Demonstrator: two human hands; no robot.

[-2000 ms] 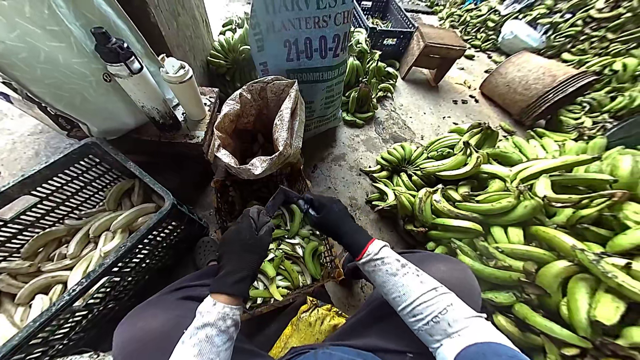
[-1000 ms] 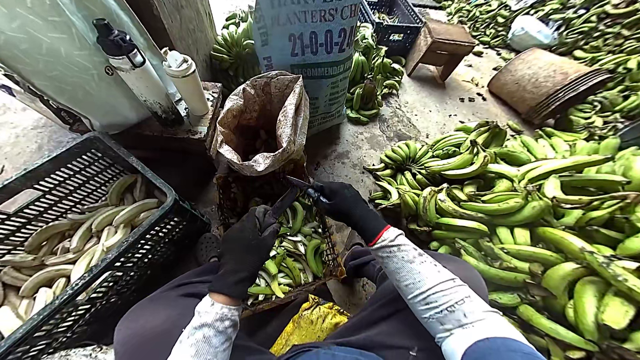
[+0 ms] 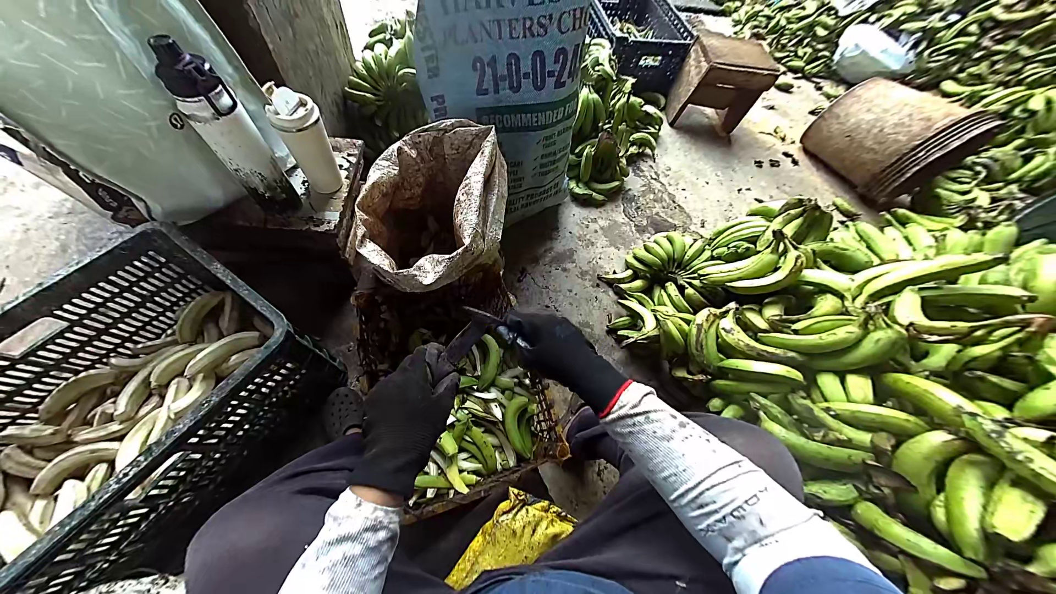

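My left hand, in a black glove, is closed around a dark flat blade or sharpener that points up and right. My right hand, gloved in black with a red cuff edge, grips a small knife whose blade meets or crosses the dark piece. Both hands are above a crate of green plantain peels. Behind it stands an open woven sack with a dark inside. Peeled plantains lie in a black plastic crate at the left.
Unpeeled green plantains are heaped at the right. A bottle and a tumbler stand on a wooden ledge behind the left crate. Farther back are a printed fertilizer sack, a wooden stool and a tilted brown bucket stack.
My hands stay over the crate of peels throughout. The blade in my right hand has shifted slightly against the dark piece in my left.
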